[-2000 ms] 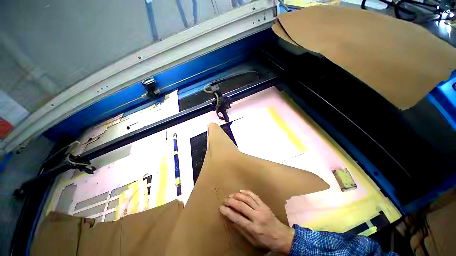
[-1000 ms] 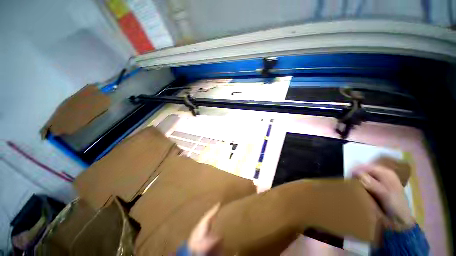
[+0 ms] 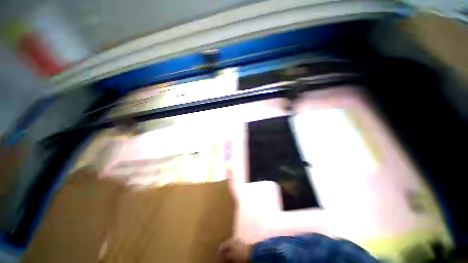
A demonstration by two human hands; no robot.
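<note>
The frame is blurred. Brown sheets point(image 3: 174, 221) lie at the lower left, over the machine's front edge. My right hand point(image 3: 236, 251) shows only in small part at the bottom edge, touching or beside the right edge of these sheets; its fingers and grip cannot be made out. A blue sleeve covers the arm behind it. My left hand is not in view. The pale pink-white template board point(image 3: 256, 198) lies in the bed, and its black cut-out opening point(image 3: 272, 149) shows no sheet over it.
The dark gantry beam point(image 3: 195, 109) crosses the bed behind the opening, with the blurred laser head point(image 3: 291, 95) on it. A small blurred block point(image 3: 415, 199) lies at the board's right. A tan sheet point(image 3: 441, 43) hangs at the upper right. Black side of the machine runs along the right.
The view has swung back right. The brown sheet that both hands held is no longer over the board's front. My left hand has left the view, and my right hand has moved to the lower-left sheets.
</note>
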